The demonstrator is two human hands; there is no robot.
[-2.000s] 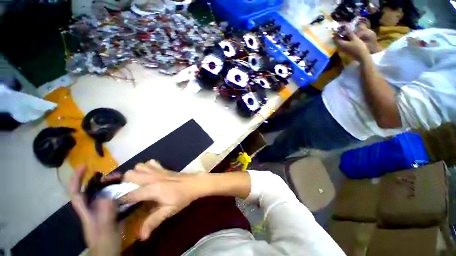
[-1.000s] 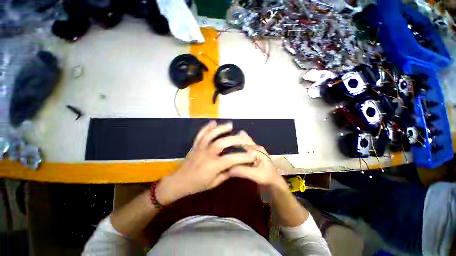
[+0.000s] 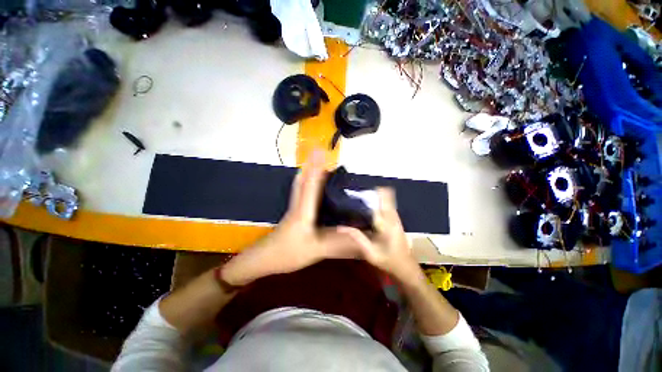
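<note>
A black housing shell (image 3: 340,203) is held between my two hands over the black mat strip (image 3: 218,190). My left hand (image 3: 301,229) is at the shell's left side, its fingers blurred. My right hand (image 3: 385,236) is at the shell's right side. A small white patch, perhaps the wiping cloth (image 3: 366,197), shows at the right fingers. Two more shells stand near the orange tape, one on the left (image 3: 297,99) and one on the right (image 3: 358,115).
Assembled units (image 3: 561,184) cluster at right beside blue plastic bins (image 3: 628,109). Wired metal modules (image 3: 479,62) heap at back right. A clear plastic bag (image 3: 22,109) lies at left, a small black clip (image 3: 133,141) near it. Black shell stock (image 3: 138,18) and white cloth (image 3: 299,29) are at the back.
The view has swung from the right side to face the bench. The shell, mostly covered by my hands a second ago, now shows between them, and my hands are farther apart.
</note>
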